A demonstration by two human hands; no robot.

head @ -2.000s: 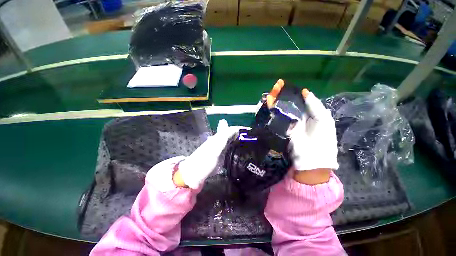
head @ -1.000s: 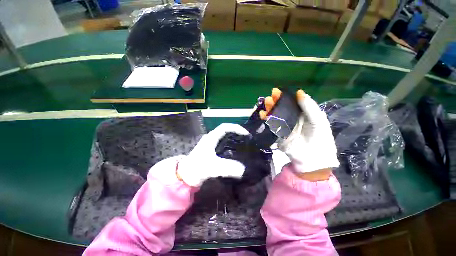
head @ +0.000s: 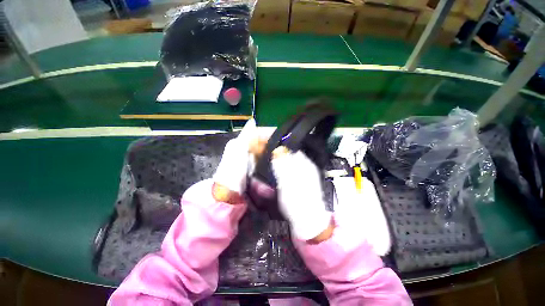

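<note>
Black headphones (head: pixel 308 134) are held up in front of me over the dark dotted sheet (head: pixel 173 164), blurred by motion. My left hand (head: pixel 238 158), in a white glove, grips them on the left side. My right hand (head: pixel 299 191), in a white glove with bare or orange-covered fingertips, grips them from the front and right. The gloves hide much of the cups.
A white stack of wipes (head: pixel 361 218) with a yellow stick (head: pixel 357 177) lies to the right. Beyond it are a crinkled clear plastic bag (head: pixel 454 158) and another dotted sheet (head: pixel 433 239). The stand (head: pixel 185 115) at the back holds a white pad (head: pixel 190 89), a pink-red round-topped object (head: pixel 232 96) and a film-wrapped black item (head: pixel 206 39).
My right hand has moved left and down, close to my left hand. The headphones are turned, with the band up. The white stack and yellow stick now show.
</note>
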